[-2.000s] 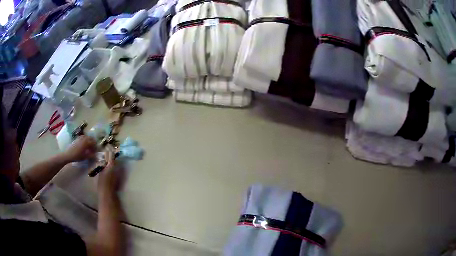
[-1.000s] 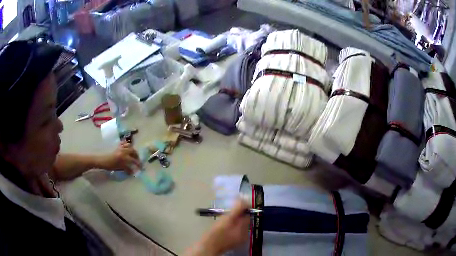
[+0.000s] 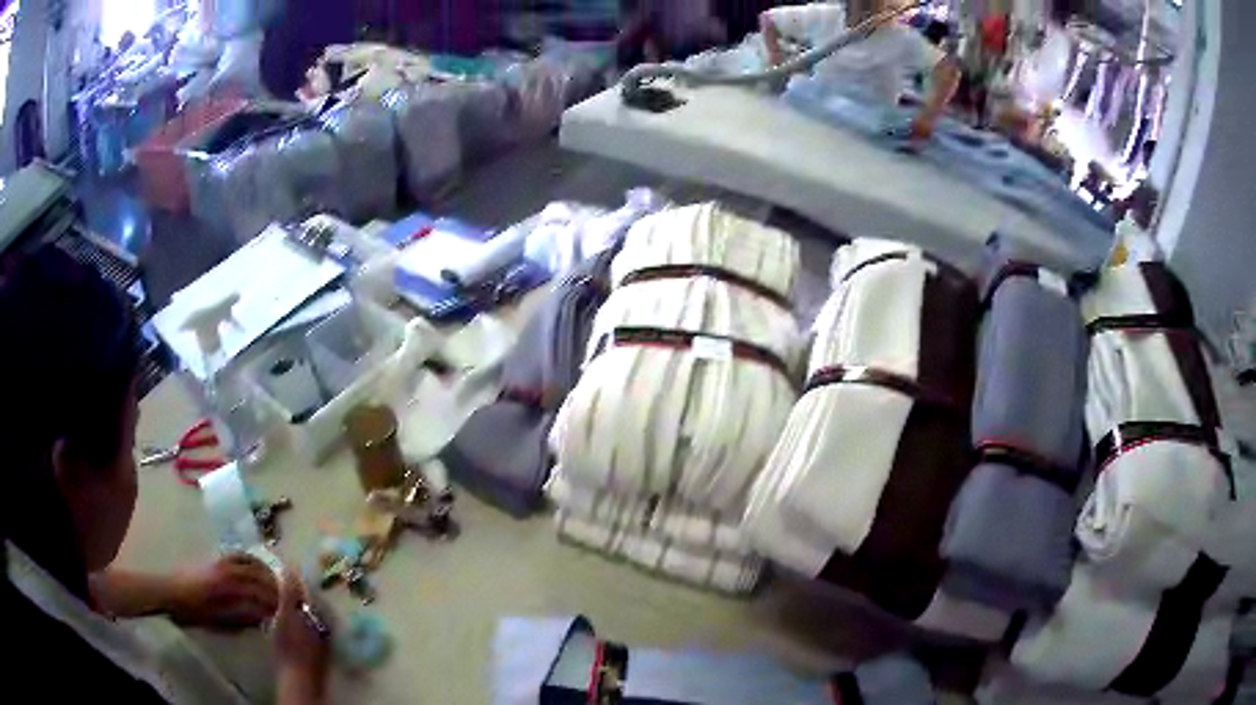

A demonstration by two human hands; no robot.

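Neither of my hands is in view. Nearest me, a light blue-grey bundle (image 3: pixel 744 678) with dark ties and a navy stripe is cut off by the bottom edge. Behind it stand tied bundles: a dark grey one (image 3: pixel 503 448), a cream striped one (image 3: pixel 675 400) on folded pieces, a cream and dark brown one (image 3: pixel 843 461), a grey-blue one (image 3: pixel 1026 393) and a white and black one (image 3: pixel 1154 413). Their ties are dark with reddish edges.
A seated person (image 3: pixel 69 413) at left holds both hands near a small white item. Around lie metal clips (image 3: pixel 427 507), a brown roll (image 3: pixel 372 448), red-handled scissors (image 3: pixel 197 452), a clear box (image 3: pixel 331 379) and papers. Another person bends over a far table (image 3: pixel 716 152).
The view has turned and tilted up, so the near bundle sits lower in the frame. The seated person's hand has left that bundle and is now beside their other hand.
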